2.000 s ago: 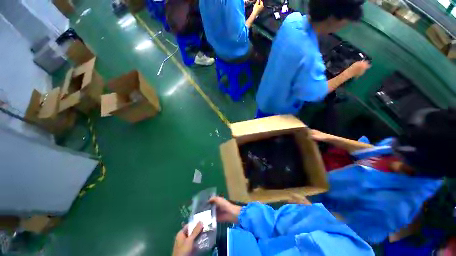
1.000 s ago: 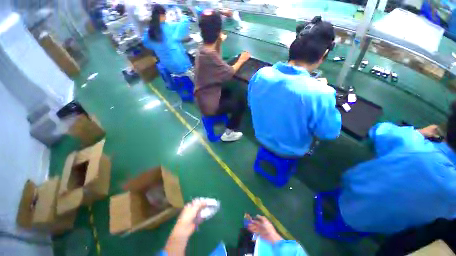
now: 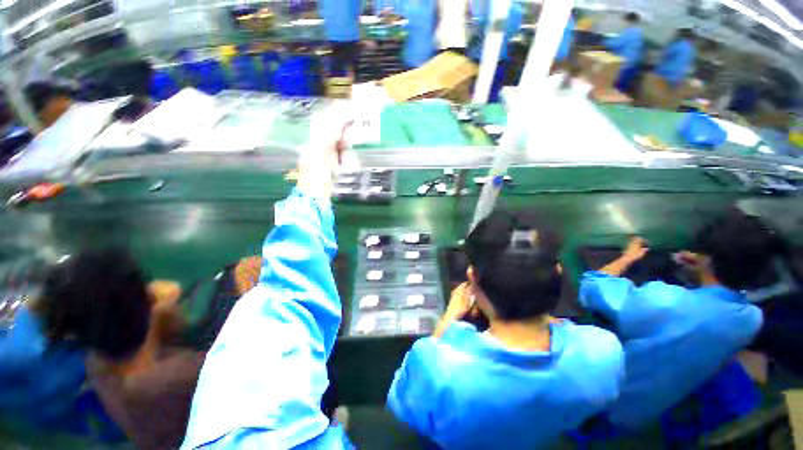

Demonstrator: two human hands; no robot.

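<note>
My left hand [image 3: 327,145] is at the far end of my outstretched blue-sleeved arm, above the bench's back rail. It is blurred and washed out by light. Its fingers are closed at the left edge of a white card [image 3: 366,126] with a small dark mark. A clear blister tray [image 3: 396,288] lies on the bench right of my forearm, with two columns of dark phones bearing white labels. A smaller group of dark phones [image 3: 377,183] lies beyond it, near the rail. My right hand is not in view.
A coworker in blue [image 3: 519,378] sits right of the tray, and another [image 3: 678,325] farther right. A person in brown [image 3: 145,387] sits at left. A metal post [image 3: 519,114] rises behind the bench. A brown carton piece [image 3: 431,77] lies beyond the rail.
The view has swung from the floor and cartons to the bench. My left arm, low before, now reaches far forward. My right hand has left the picture.
</note>
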